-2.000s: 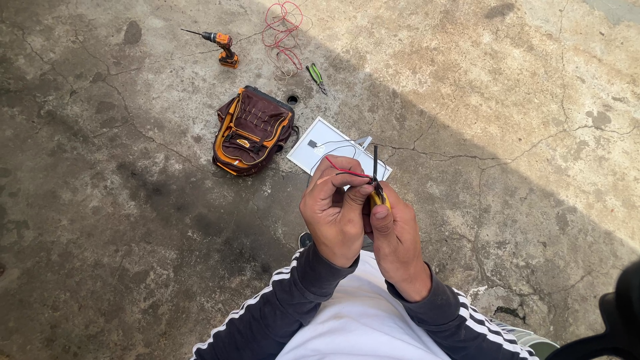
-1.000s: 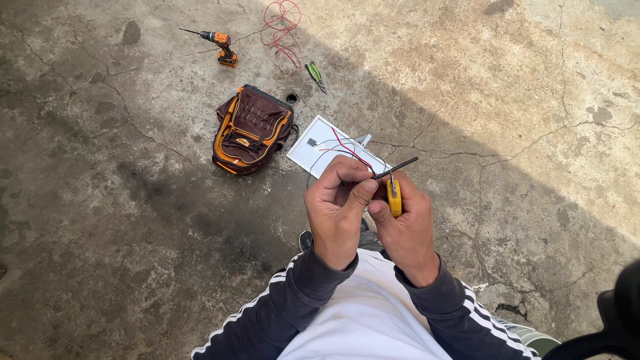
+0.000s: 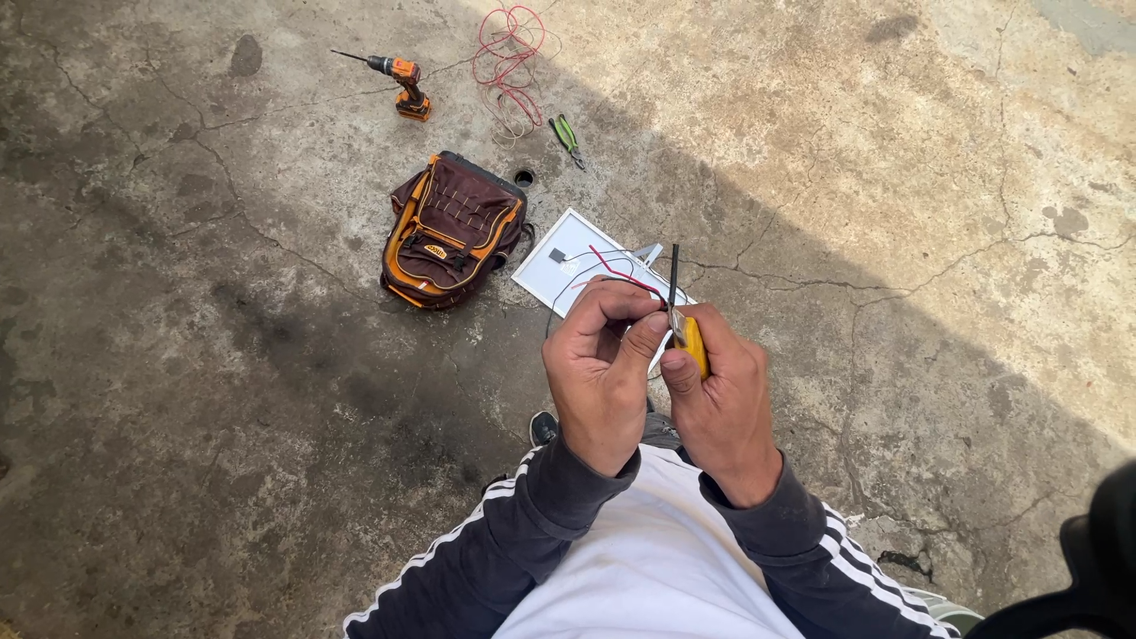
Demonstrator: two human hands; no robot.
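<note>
My left hand [image 3: 605, 373] pinches a cable between thumb and fingers, with its red wire [image 3: 621, 273] and a black wire sticking out to the upper left. A black strip, perhaps loosened cable sheath [image 3: 674, 271], stands up from the fingertips. My right hand [image 3: 723, 390] is closed around a yellow-handled utility knife [image 3: 692, 344], its metal part against the cable at my left fingertips. Whether the blade cuts in cannot be told. Beyond the hands lies a white panel [image 3: 555, 266] with thin leads and a metal bracket, partly hidden by my hands.
On the concrete floor lie a brown and orange tool backpack [image 3: 453, 232], an orange cordless drill [image 3: 406, 84], a loose coil of red wire [image 3: 508, 58] and green-handled pliers [image 3: 564, 133]. A small round hole [image 3: 524, 178] sits beside the backpack. A black object [image 3: 1096, 550] fills the lower right corner.
The black strip pointed to the right one second ago and now stands upright. The yellow knife has tilted in my right hand. Both hands stay close together; the floor items have not moved.
</note>
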